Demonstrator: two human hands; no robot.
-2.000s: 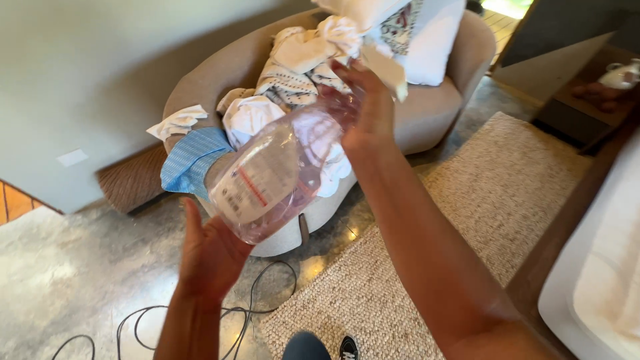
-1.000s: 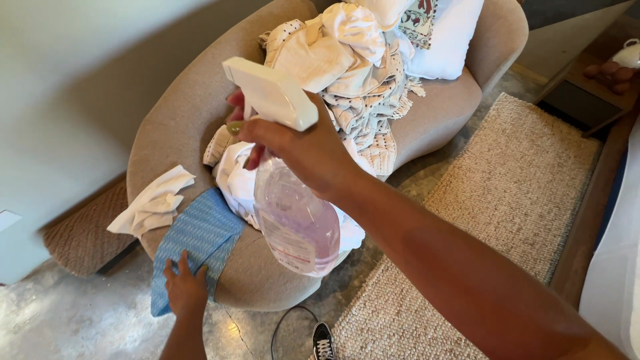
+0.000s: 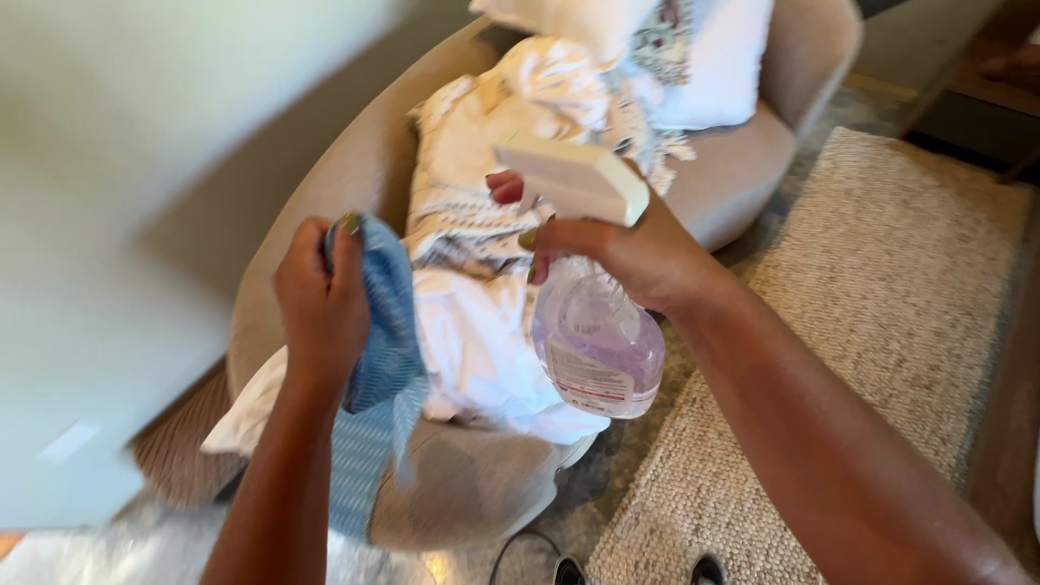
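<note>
My left hand grips a blue patterned cleaning cloth, which hangs down over the near end of the sofa. In my right hand is a clear spray bottle of pale purple liquid, held by the neck under its white trigger head. The bottle hangs upright and bears a printed label. Behind both hands, white cloths and a cream fringed throw lie heaped on the sofa. Partly hidden by my left forearm is a white cloth.
A curved beige sofa stands against the wall, with white cushions at its far end. To the right lies a woven rug; a dark wooden unit is beyond it. A black cable runs on the floor near my feet.
My left hand has taken hold of the blue cloth and lifted part of it off the sofa, where it lay flat under my fingers a second ago. The bottle has stayed in my right hand.
</note>
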